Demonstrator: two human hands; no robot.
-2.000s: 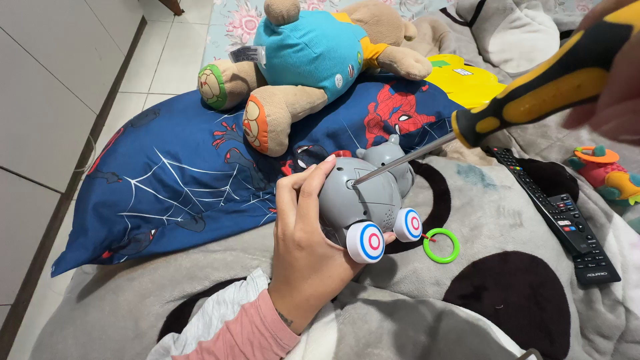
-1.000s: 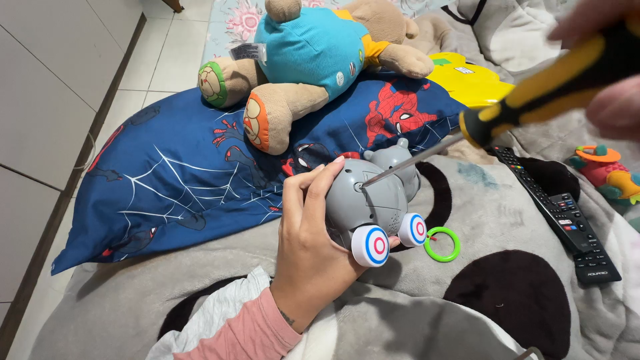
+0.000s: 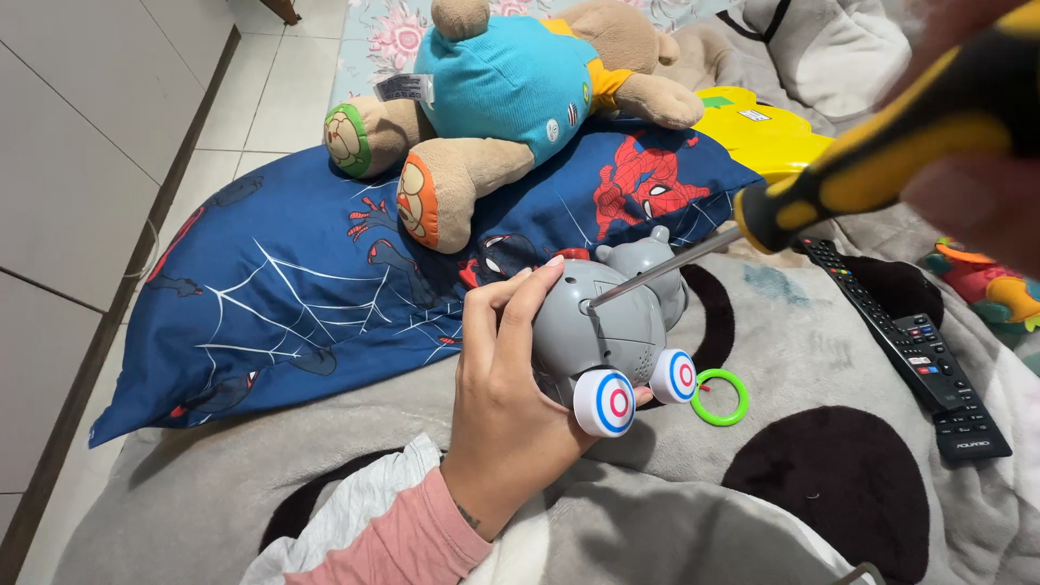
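Note:
My left hand grips a grey plastic toy animal with white wheels that bear blue and red rings. The toy's underside, with a battery-type cover and screw holes, faces up. My right hand, blurred at the right edge, holds a screwdriver by its black and yellow handle. The metal shaft slants down to the left, and its tip sits at a screw hole by the cover's edge. A bright green ring lies beside the right wheel, with a small red piece at it.
Behind the toy lies a blue Spider-Man pillow with a plush bear on it. To the right are remote controls, a yellow plastic object and a colourful toy. A grey patterned blanket spreads beneath.
The toy, tilted to the right a second ago, has turned back slightly in my left hand. My right hand and the screwdriver handle have shifted, while the tip stays at the toy's underside.

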